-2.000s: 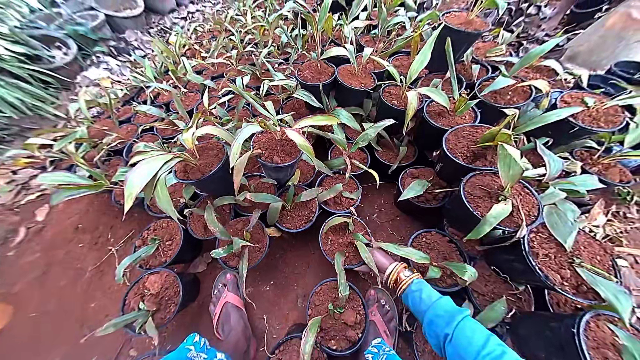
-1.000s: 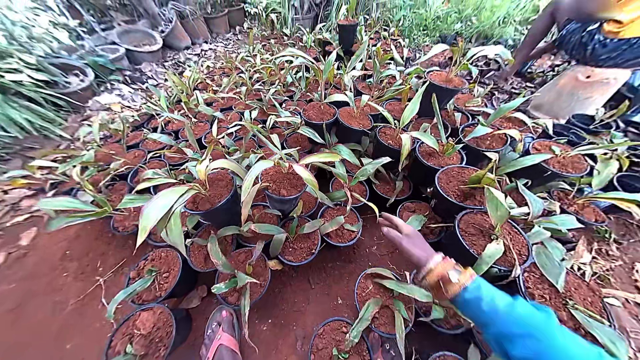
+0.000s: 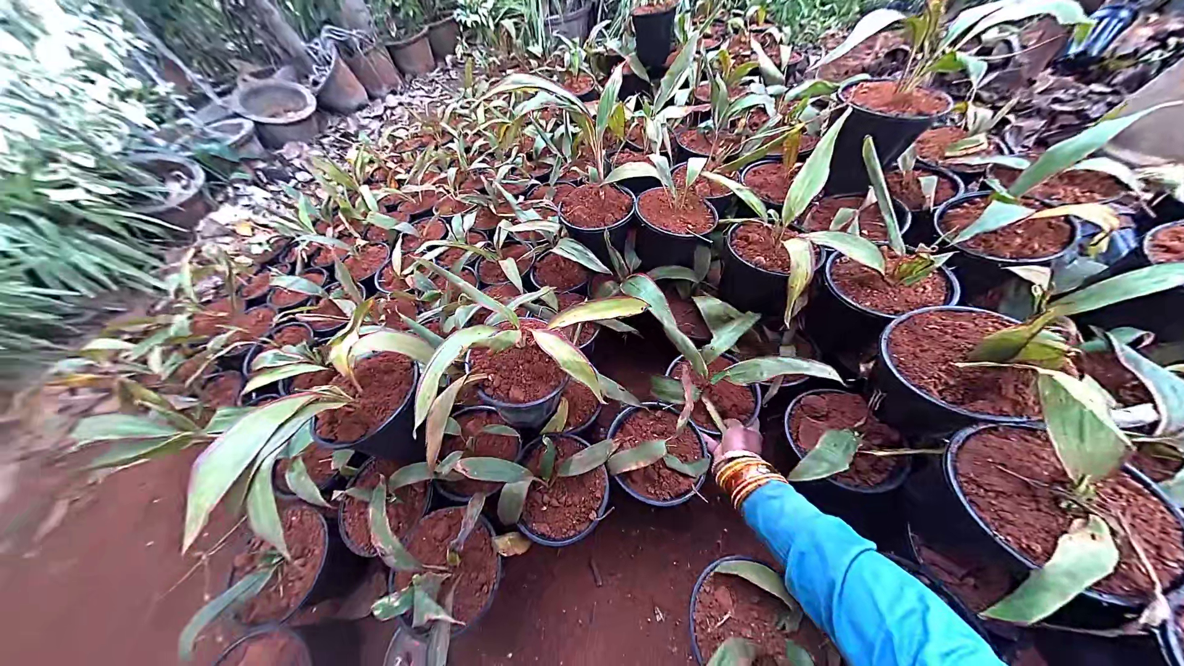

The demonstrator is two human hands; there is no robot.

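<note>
My right hand (image 3: 737, 438), with bangles (image 3: 743, 477) at the wrist and a blue sleeve, reaches to the near rim of a black plastic pot (image 3: 726, 398) of red soil with a leafy plant. Its fingers are at the rim and partly hidden, so their grip is unclear. Just left of the hand stands another potted plant (image 3: 659, 455); to its right is a black pot (image 3: 846, 439) with a drooping leaf. A separate pot (image 3: 740, 610) stands below, beside the sleeve. My left hand is out of view.
Many black pots of red soil surround the hand, with larger ones (image 3: 962, 361) at the right. Bare red ground (image 3: 564, 601) lies in front. Old round planters (image 3: 277, 106) and dense green foliage (image 3: 65, 203) stand at the upper left.
My right hand has moved from a nearer pot, across the gap, to a pot farther forward. The view has shifted forward, and my feet have left it.
</note>
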